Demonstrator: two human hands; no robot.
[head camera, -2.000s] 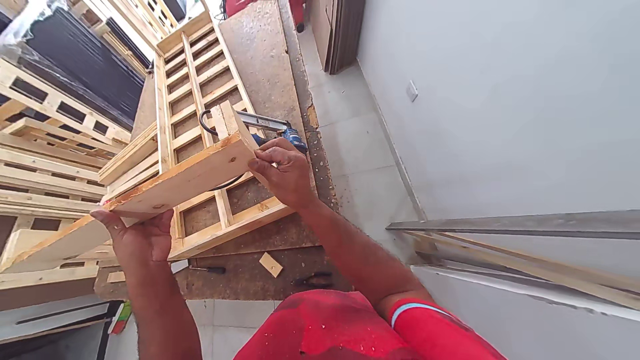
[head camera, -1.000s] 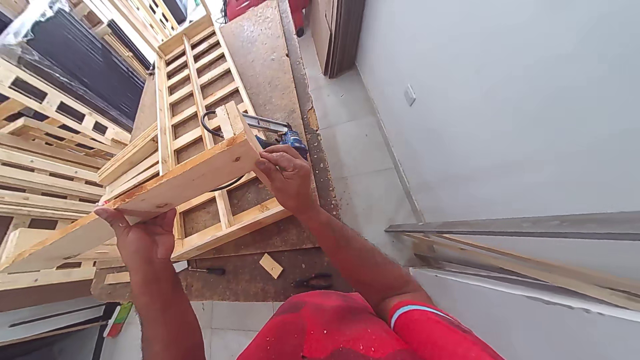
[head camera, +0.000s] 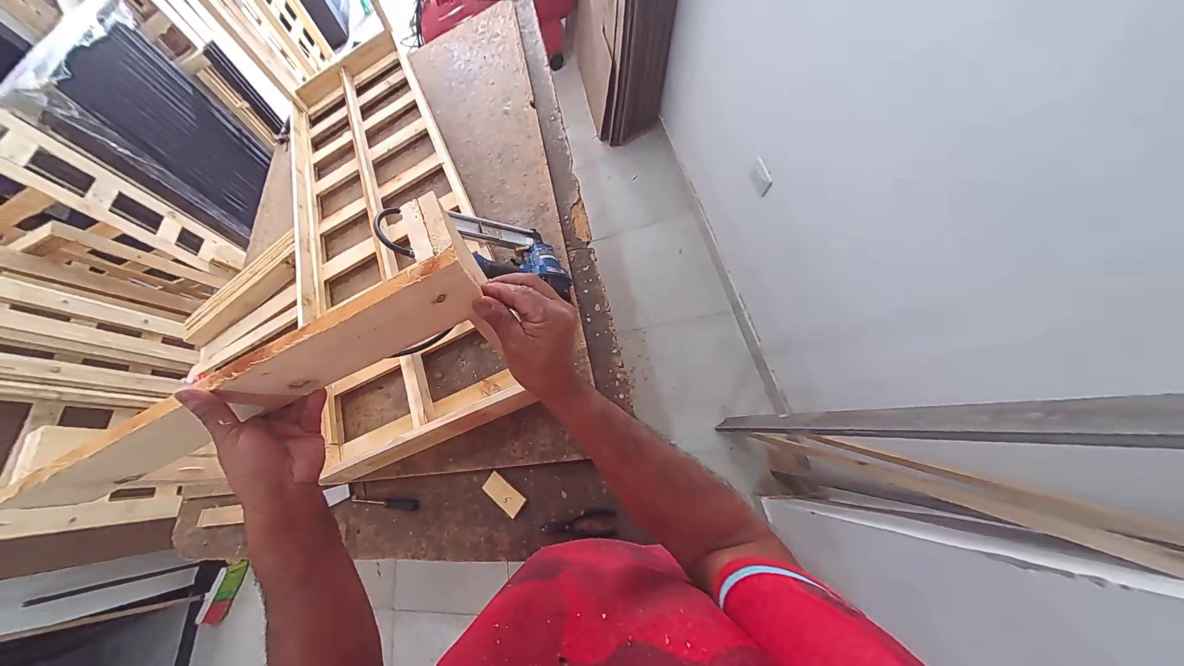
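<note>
A long wooden board (head camera: 370, 333) with rough, bark-coloured edges slants above the workbench, raised off it. My left hand (head camera: 273, 439) grips its lower edge near the middle. At its right end, my right hand (head camera: 532, 328) pinches the corner between thumb and fingers. A short wood block (head camera: 428, 227) stands against the far side of that end. Behind my right hand lies a blue nail gun (head camera: 548, 264), partly hidden by the board, with a black hose looping beside the block. Under the board, a slatted wooden frame (head camera: 472, 407) rests on the workbench.
Near the bench's front edge (head camera: 435, 546) lie a small wood piece (head camera: 503, 494), a screwdriver (head camera: 393, 503) and a dark-handled tool (head camera: 583, 524). Slatted wooden frames (head camera: 92, 324) are stacked at the left. Long wooden strips (head camera: 962, 472) lean at the right by the wall (head camera: 925, 231).
</note>
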